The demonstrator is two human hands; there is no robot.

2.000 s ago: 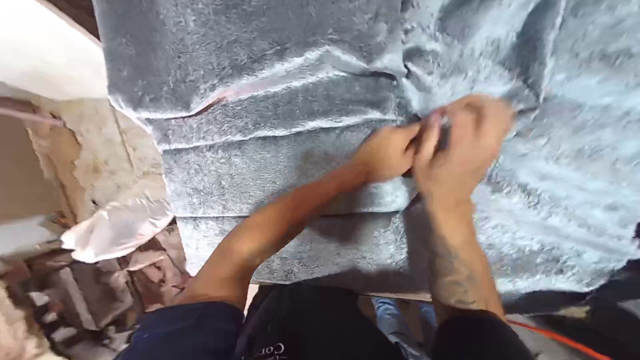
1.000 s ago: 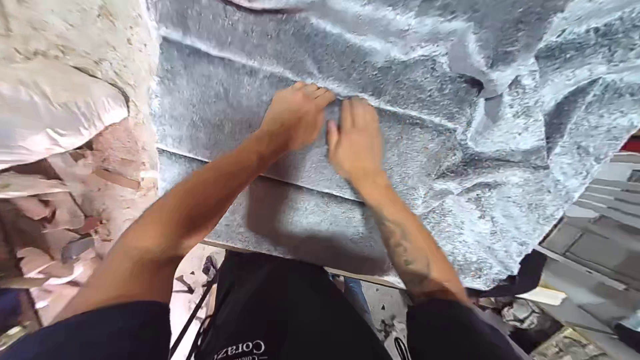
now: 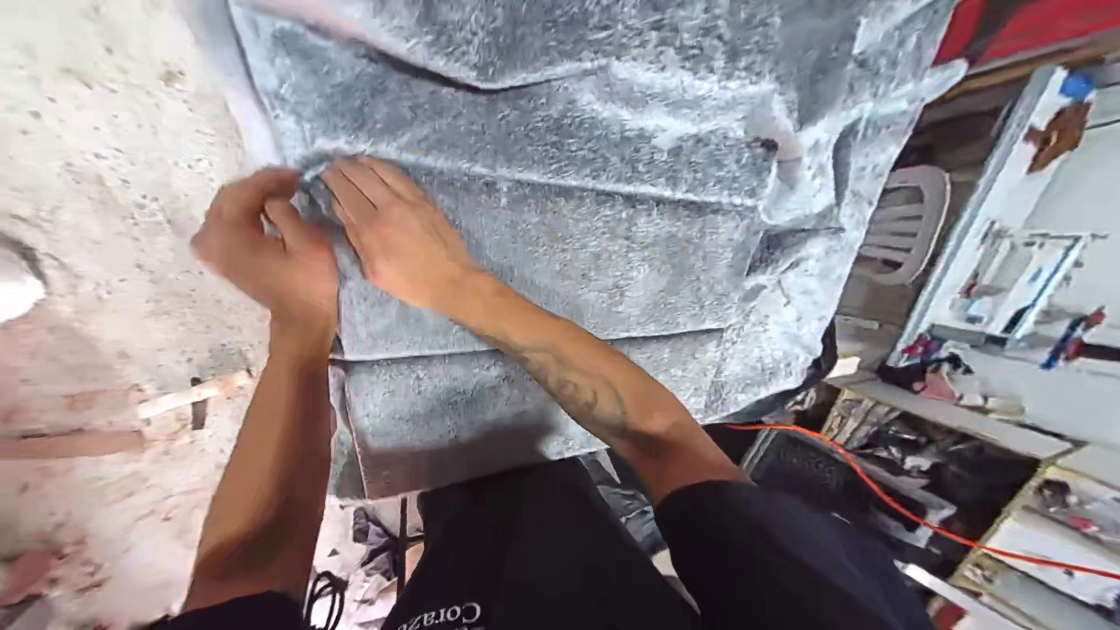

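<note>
Grey plush upholstery fabric (image 3: 560, 254) with several stitched folds running across it lies in front of me. My left hand (image 3: 276, 241) is at its left edge, fingertips pinching the fabric at the end of a fold. Beside it my right hand (image 3: 398, 227) lies palm down on the fabric, its fingers extended against the same fold and close to the left fingertips. The fabric bunches into loose creases at the right. What lies under it is hidden.
A worn, stained wall or floor surface (image 3: 131, 219) borders the fabric on the left. To the right are a white plastic chair (image 3: 906, 227), an orange cord (image 3: 875, 490) and cluttered shelving (image 3: 989, 429). Black cable (image 3: 325, 595) lies at the bottom.
Both hands have moved left along the fabric, from its middle to its left edge. The view has shifted too.
</note>
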